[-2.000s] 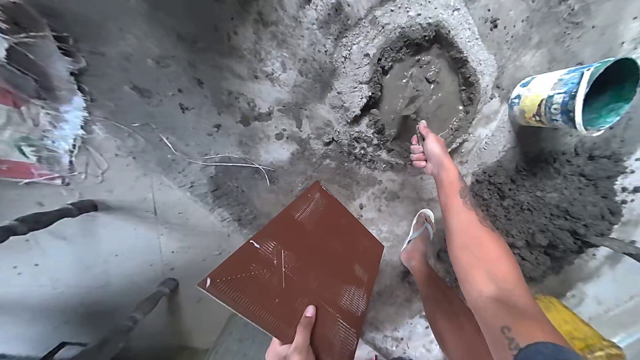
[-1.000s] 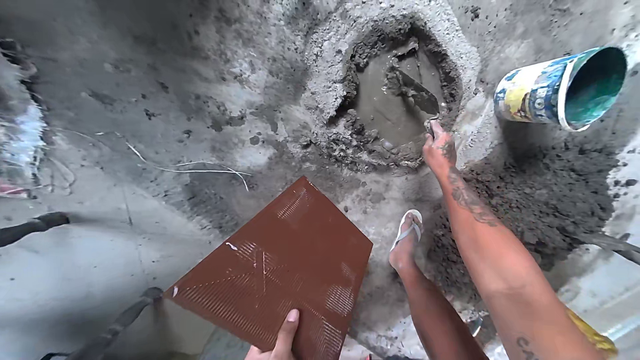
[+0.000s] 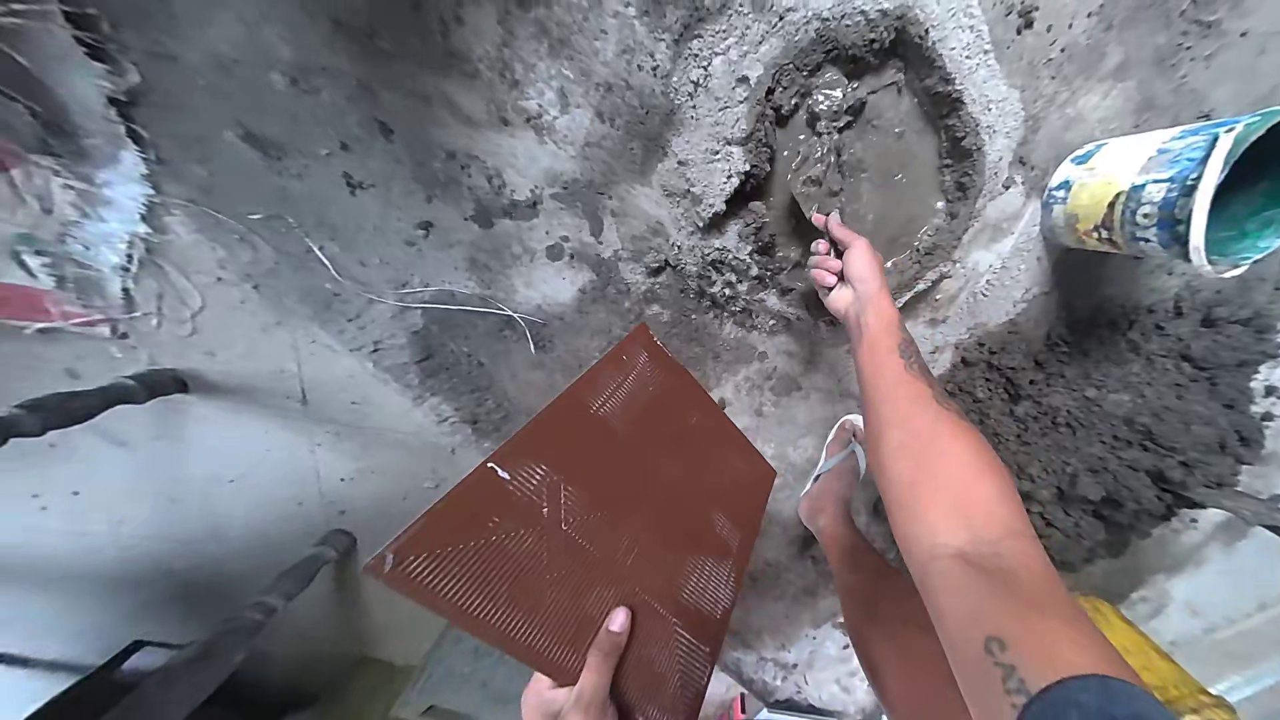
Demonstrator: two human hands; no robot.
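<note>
My left hand [image 3: 590, 670] grips the lower edge of a reddish-brown tile [image 3: 620, 480], thumb on its ribbed face, which bears white smears. My right hand [image 3: 845, 265] is closed around the handle of a trowel, at the near edge of a ring of grey powder and mortar. The trowel's blade lies in the wet mortar [image 3: 895, 160] and is largely hidden by it; the handle is mostly covered by my fingers.
A paint-stained plastic bucket [image 3: 1130, 195] lies tipped at the right, beside a dark heap of damp mix [image 3: 1110, 430]. A torn woven sack [image 3: 60, 200] is at the far left, with loose strands [image 3: 400, 298] near it. Dark poles [image 3: 270, 600] stand lower left. My sandaled foot [image 3: 835, 470] is below the ring.
The trowel blade, seen raised over the mortar a second ago, is now down in it. My right hand has moved left relative to the ring. The tile remains in my left hand.
</note>
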